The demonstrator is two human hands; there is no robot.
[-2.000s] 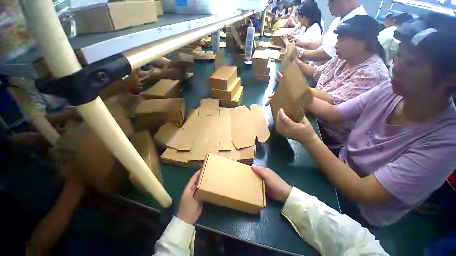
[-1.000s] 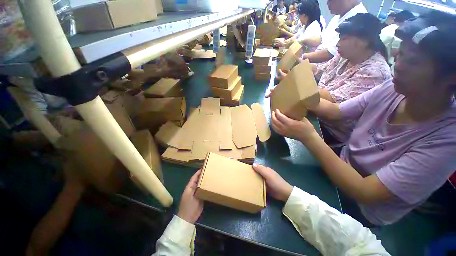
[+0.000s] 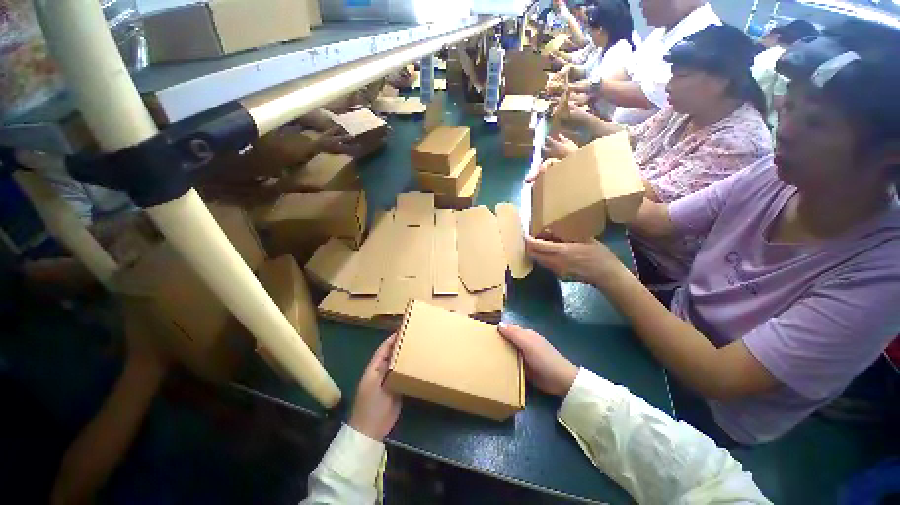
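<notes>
A closed brown mailer box (image 3: 457, 359) is held between my two hands, slightly tilted, above the near end of the dark green table. My left hand (image 3: 376, 392) grips its left side, and my right hand (image 3: 536, 359) holds its upper right corner. The fingers under the box are hidden. A loose pile of flat box blanks (image 3: 419, 252) with flaps and slots lies just beyond the box.
A cream rack pipe (image 3: 244, 296) slants across the left, with a black pipe joint (image 3: 163, 156). Loose boxes (image 3: 314, 216) lie behind it. Stacked boxes (image 3: 444, 165) stand beyond the blanks. At right, a person in a purple shirt (image 3: 789, 296) holds a part-formed box (image 3: 582, 192) over the table.
My hands and the closed box have stayed almost still. The neighbour's part-formed box at right has turned and tilted, and now shows its broad side and an open flap.
</notes>
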